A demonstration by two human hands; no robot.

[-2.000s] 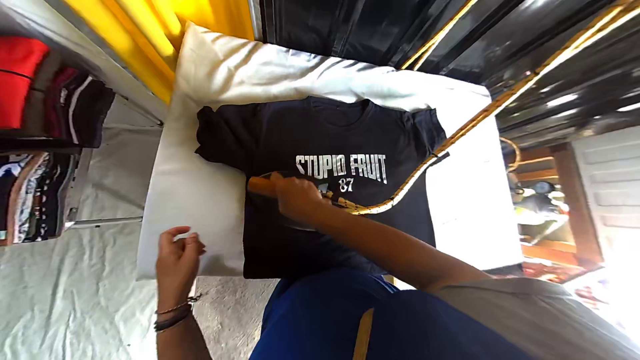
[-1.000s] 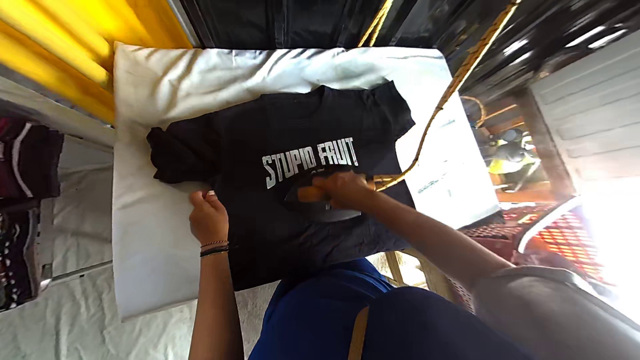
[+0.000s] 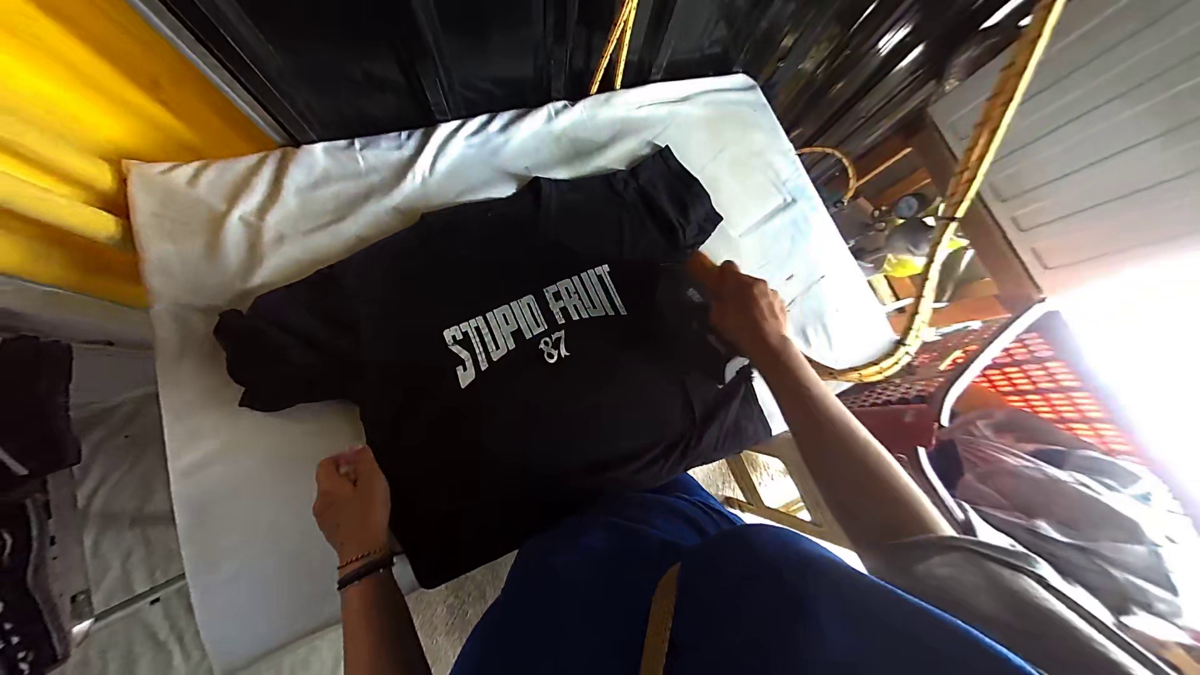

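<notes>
A black T-shirt (image 3: 525, 412) with white printed lettering lies spread on a table padded with white cloth (image 3: 234, 525). My right hand (image 3: 741, 305) grips the orange-brown handle of a clothes iron (image 3: 694, 309) at the shirt's right side, just below the sleeve. Much of the iron's dark body blends with the shirt. From behind my right hand runs a yellow patterned cord (image 3: 956, 197). My left hand (image 3: 352, 497) is closed at the shirt's lower left edge; whether it pinches the fabric cannot be told.
Dark corrugated metal (image 3: 375, 56) stands behind the table, with a yellow panel (image 3: 84, 141) at the left. Folded dark clothes (image 3: 33, 403) lie at the far left. At the right are a red plastic basket (image 3: 1050, 375) and a heap of grey cloth (image 3: 1059, 506).
My right hand has moved the iron from the shirt's middle to its right side. The shirt's right sleeve and lower right part lie differently. The view has shifted.
</notes>
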